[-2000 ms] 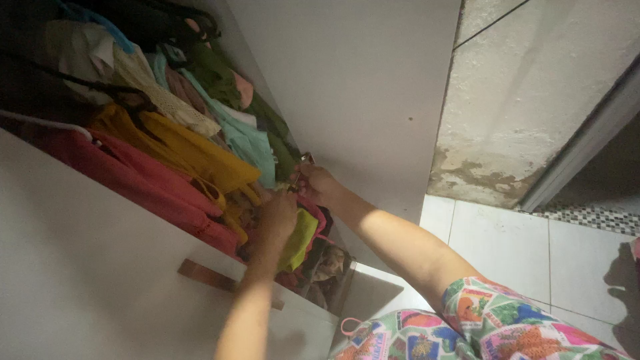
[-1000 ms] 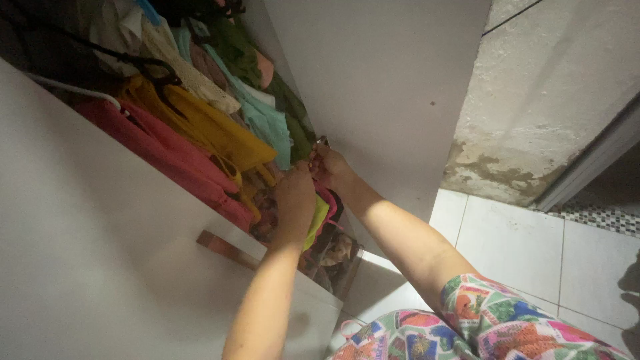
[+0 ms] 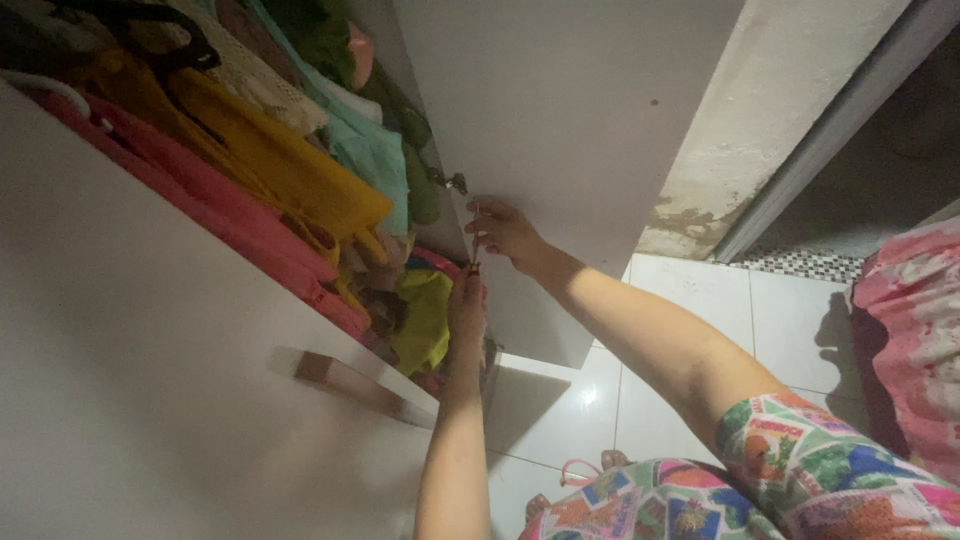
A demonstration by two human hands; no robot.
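Note:
A thin screwdriver (image 3: 475, 251) stands between my two hands, its yellowish-and-dark handle end in my left hand (image 3: 468, 296). Around the slim shaft, near its tip, are the fingers of my right hand (image 3: 501, 231); whether they grip it I cannot tell. Just above them a metal cabinet hinge (image 3: 453, 182) sits at the inner edge of the open wardrobe door (image 3: 555, 135). Behind my left hand lies a yellow-green cloth (image 3: 421, 319) inside the wardrobe.
Hanging clothes fill the wardrobe, among them a mustard garment (image 3: 277, 150) and a red-pink one (image 3: 202, 195). A second white door (image 3: 187, 360) with a brown handle (image 3: 352, 382) is at the left. A pink patterned cloth (image 3: 915, 322) hangs at the right above the tiled floor (image 3: 682, 307).
Both hands have come away from the hinge, where they were close together, and the hinge now shows. The screwdriver is now plainly visible between them. The view has moved closer.

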